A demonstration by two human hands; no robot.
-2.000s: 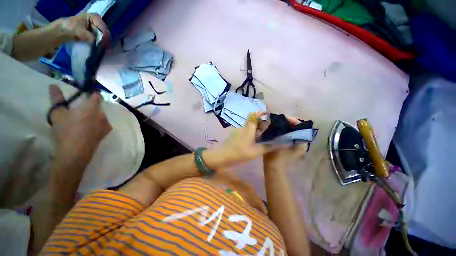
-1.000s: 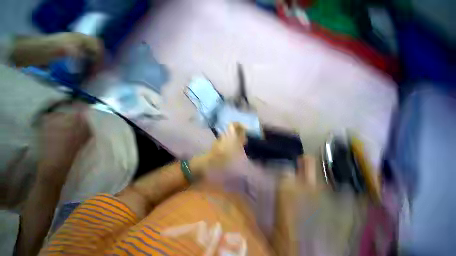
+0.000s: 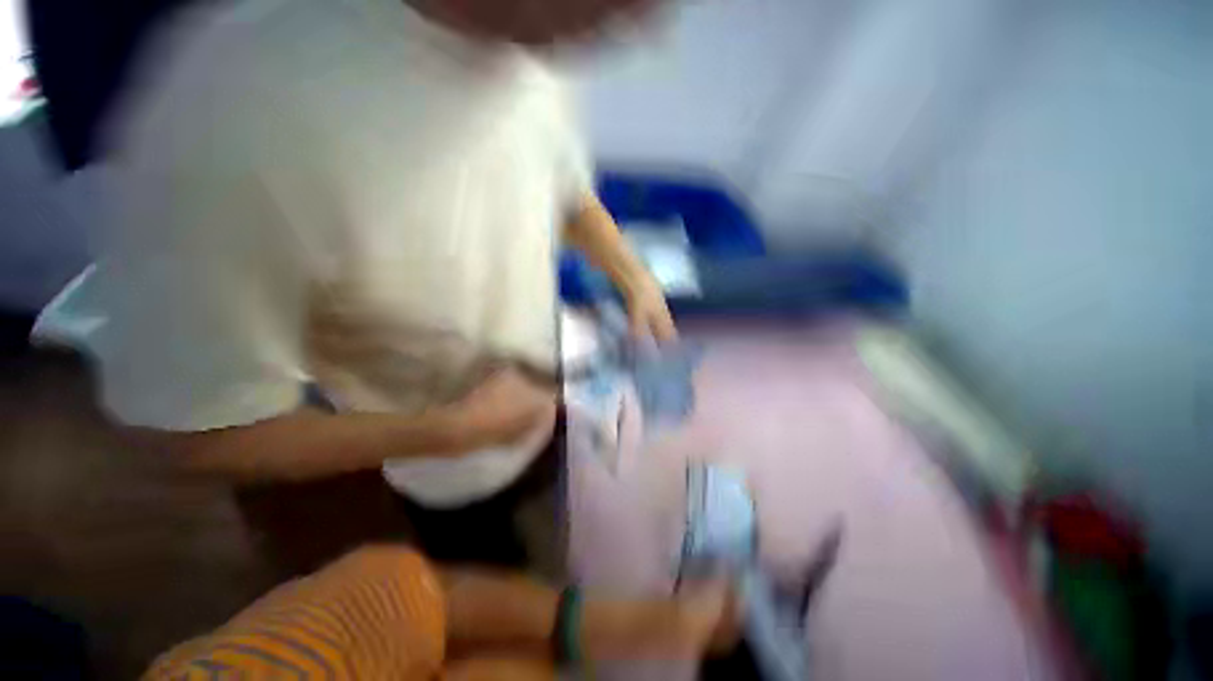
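Note:
The whole view is blurred. My left hand (image 3: 692, 620), with a green bracelet at the wrist, is at the bottom middle beside the pale flap pieces. Its fingers are too smeared to tell if they hold anything. My right hand is not in view. One pale blue-white stack (image 3: 722, 510) with dark edges lies just beyond my hand. More pale pieces (image 3: 777, 631) lie to its right, cut by the lower edge. The black shears (image 3: 817, 573) lie right of them, blades pointing away.
A second person in a pale shirt (image 3: 426, 226) stands at the left; one hand (image 3: 651, 314) is on light grey-blue pieces (image 3: 667, 386). A blue bin (image 3: 685, 200) and long dark blue form (image 3: 811, 283) are at the far end of the pink table (image 3: 891, 492). Red and green cloth (image 3: 1091, 532) is at right.
The view has swung up and left, showing the second person's torso and the wall. The iron and my right hand have left the picture. The second person's far hand is now at the grey-blue pieces.

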